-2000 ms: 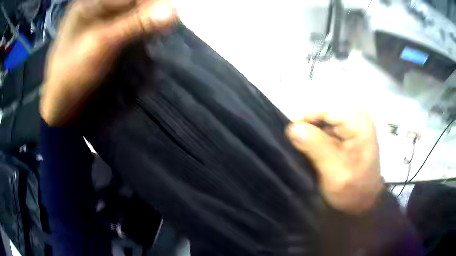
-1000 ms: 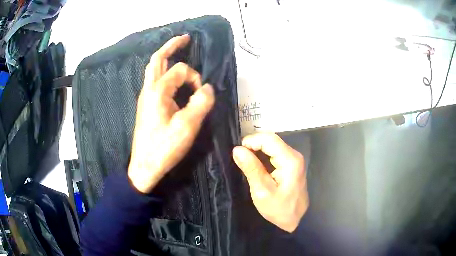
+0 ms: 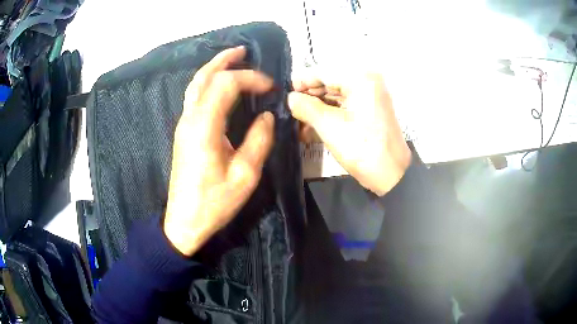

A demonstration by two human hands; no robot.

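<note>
A large black bag panel [image 3: 278, 183] with rounded top corners lies in front of me, with a matte mesh area [image 3: 136, 139] on its left part. A small pale-rimmed zipper slider [image 3: 245, 304] shows near the bottom. My left hand [image 3: 212, 152] rests over the panel, fingers apart, thumb and index finger not touching; the index finger is blurred. My right hand [image 3: 351, 126] is at the panel's right edge, its thumb and fingers closed on the rim strip. Its fingertips partly hide that strip.
The white table [image 3: 443, 95] has a printed ruler scale by its front edge, partly behind my right hand. A thin black cord [image 3: 539, 114] loops at right. Black bag pieces [image 3: 44, 266] stand at left. The table's front edge runs right of the panel, with my lap below.
My right hand has moved up along the panel's right edge. My left hand has stayed nearly in place, its thumb and index finger opening wider. The panel has shifted slightly left.
</note>
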